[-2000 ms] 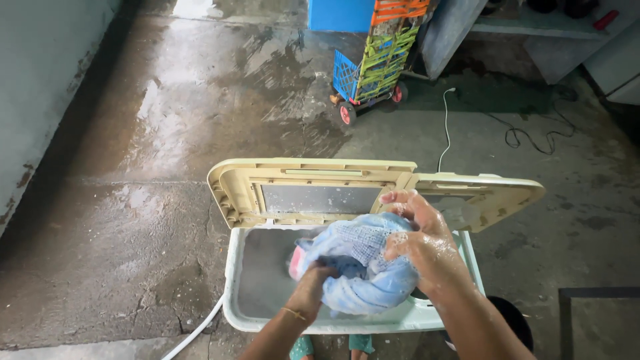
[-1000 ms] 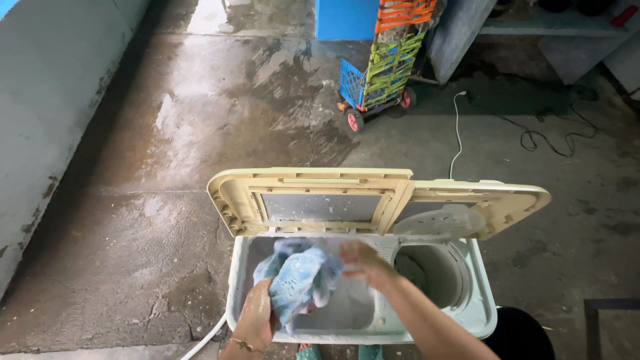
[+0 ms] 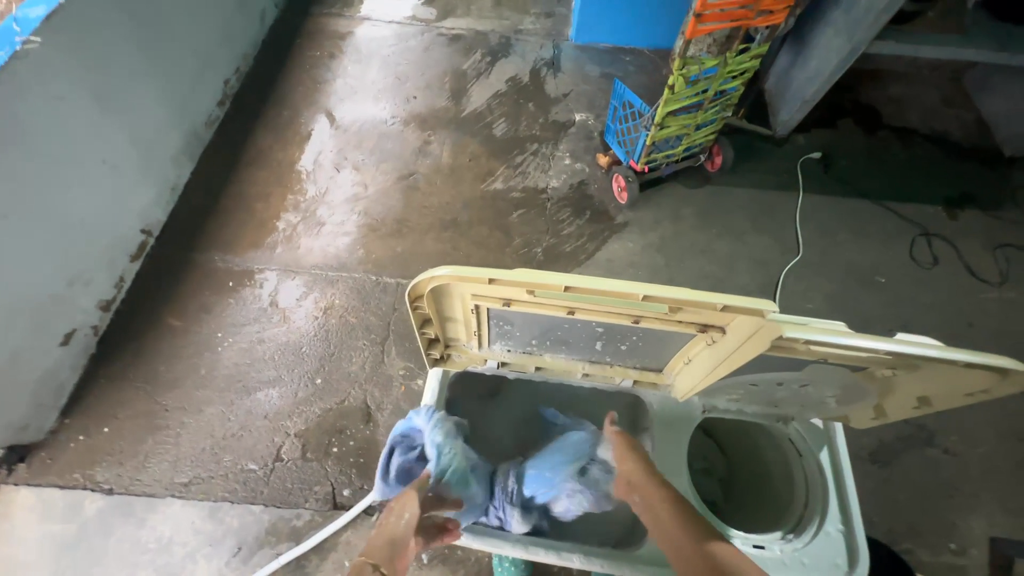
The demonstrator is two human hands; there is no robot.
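A twin-tub washing machine (image 3: 676, 456) stands below me with both lids raised. Wet light-blue cloth (image 3: 448, 460) stretches across its wash tub (image 3: 512, 400), and the left part hangs over the tub's left rim. My left hand (image 3: 416, 520) is at the near side of that part, fingers apart; whether it grips the cloth is not clear. On the right, my right hand (image 3: 628, 460) touches the other end of the cloth over the tub, thumb up, its fingers partly hidden. The round spin tub (image 3: 748, 476) lies right of my right hand.
The cream lids (image 3: 592, 296) lean back behind the tubs. A white hose (image 3: 316, 540) leaves the machine at the left. Beyond are a wet concrete floor (image 3: 448, 160), a wheeled cart with a blue crate (image 3: 628, 120), a white cord (image 3: 788, 264) and a grey wall (image 3: 120, 176).
The cloth was bunched up between my hands; now it is spread lengthwise over the tub and its left rim. My left hand has moved left of the tub. The spin tub was mostly covered two seconds ago.
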